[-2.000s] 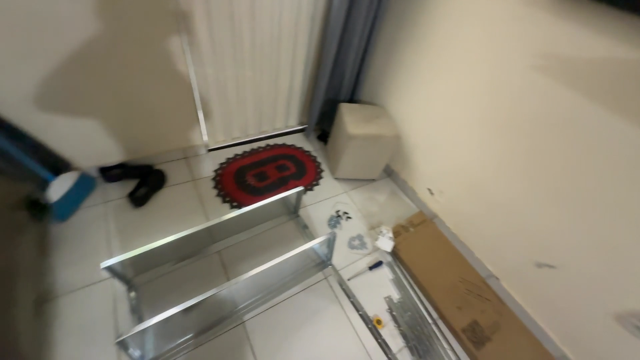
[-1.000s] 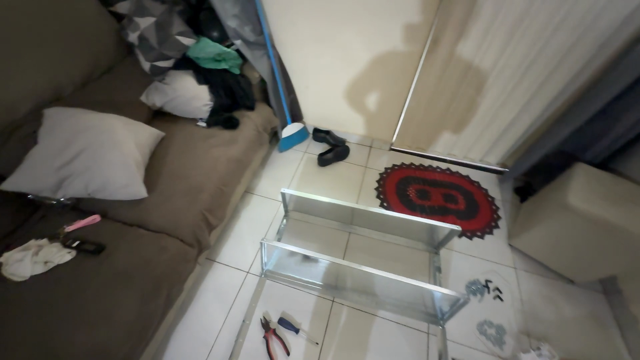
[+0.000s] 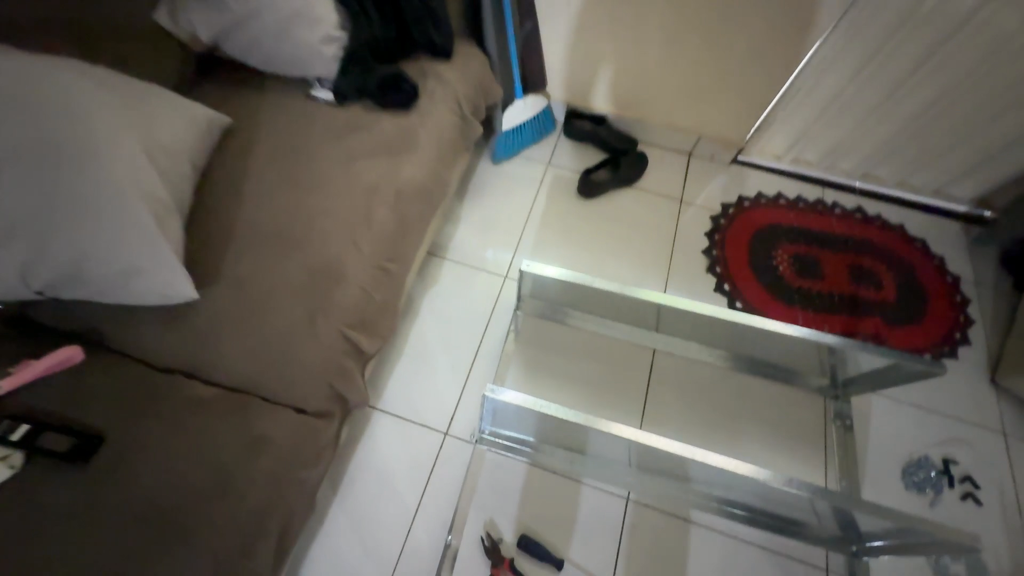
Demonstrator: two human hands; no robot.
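Neither of my hands is in view. A metal shelf frame (image 3: 656, 432) with two long shelf panels lies on the tiled floor at the lower right. Beside its lower left corner are pliers with red handles (image 3: 502, 560) and a screwdriver with a dark blue handle (image 3: 540, 552), both partly cut off by the bottom edge. A small pile of hardware in clear plastic (image 3: 924, 478) lies on the floor right of the frame, next to several small black pieces (image 3: 968, 488).
A brown sofa (image 3: 320, 240) with a light cushion (image 3: 88, 184), a pink-handled item (image 3: 44, 368) and a black object (image 3: 60, 440) fills the left. Beyond stand a blue broom (image 3: 524, 128), black shoes (image 3: 612, 172) and a red and black oval rug (image 3: 840, 272) near a door (image 3: 904, 112).
The view has swung left and come closer to the floor, so the sofa shows and the cardboard at the right wall, seen two seconds ago, is out of view.
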